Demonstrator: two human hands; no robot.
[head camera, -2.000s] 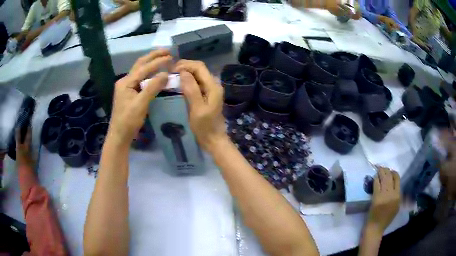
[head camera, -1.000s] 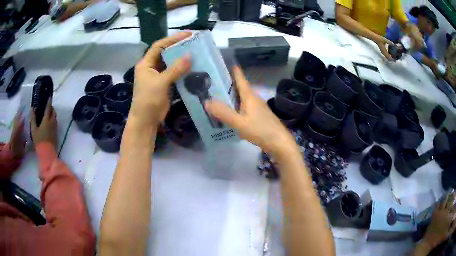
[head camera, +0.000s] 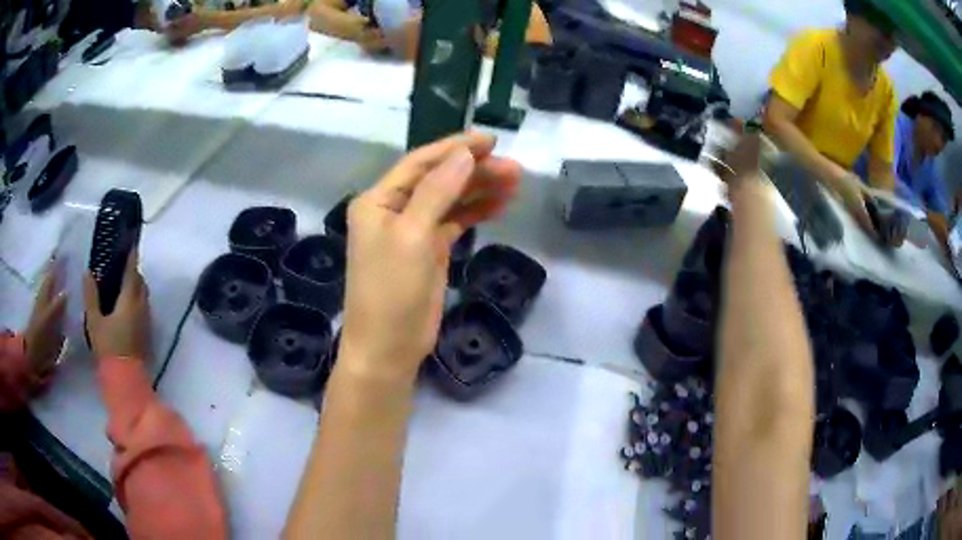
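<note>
My left hand (head camera: 406, 248) is raised over the bench beside the green post, loosely curled, with nothing visible in it. My right arm reaches to the upper right; my right hand (head camera: 745, 158) is small and blurred at the far side of the bench. A pale grey blurred shape (head camera: 807, 195) lies beside it; I cannot tell whether it is the printed carton or whether I hold it. Grey closed cartons (head camera: 622, 194) lie flat behind the work area. Black round-square housings (head camera: 290, 346) stand around and behind my left hand.
More black housings (head camera: 865, 338) are piled at the right, partly behind my right forearm. A heap of small dark parts (head camera: 675, 443) lies in front. A green post (head camera: 443, 79) stands behind. A neighbour's hand at left holds a long black unit (head camera: 114, 243). People sit across the bench.
The printed carton has left the space between my hands. My right hand has swung far to the upper right. My left hand stays raised, now without the carton. The view has shifted.
</note>
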